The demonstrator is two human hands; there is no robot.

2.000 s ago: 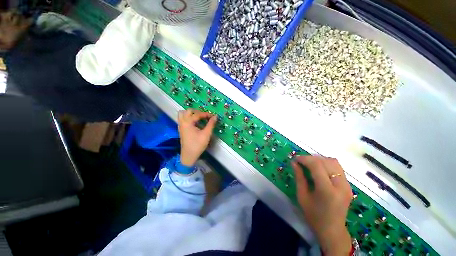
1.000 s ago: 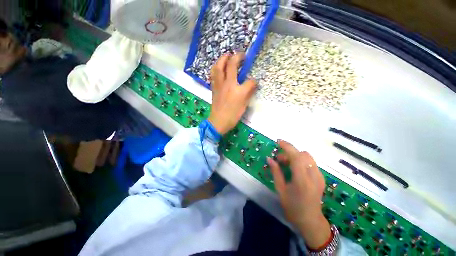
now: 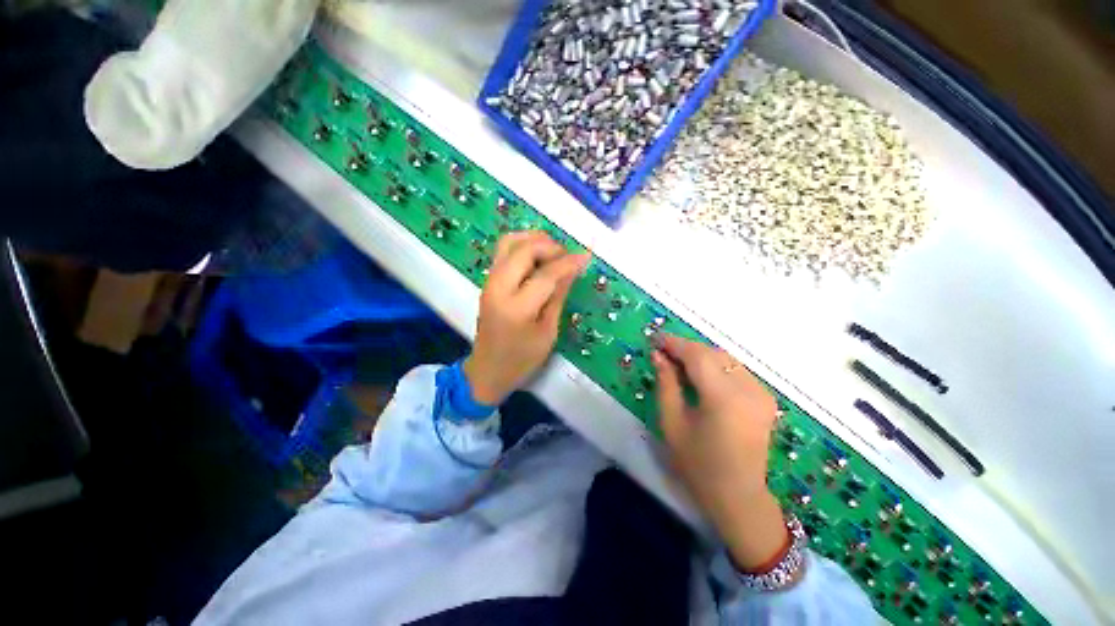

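Observation:
A long green circuit board panel point(image 3: 404, 184) crowded with small parts runs from upper left to lower right. My left hand point(image 3: 520, 312), with a blue wrist band, is over the middle of the panel, fingertips pinched together near its far edge; whether a part is between them is too small to tell. My right hand point(image 3: 715, 422) is over the panel just to the right, thumb and forefinger close together near the board; I cannot tell if they hold a part. A blue bin point(image 3: 618, 208) with small silver-grey capacitors stands beyond the panel.
A loose pile of cream-white pieces point(image 3: 819, 171) lies right of the bin. Three thin black strips point(image 3: 899, 355) lie on the white bench farther right. A person's white sleeve cover point(image 3: 183, 86) rests by the panel at upper left. A blue crate point(image 3: 275, 355) is below at left.
My left hand has moved from the blue bin back down over the panel. My right hand has stayed over the panel, with small movement. The view has shifted, and the fan is out of view.

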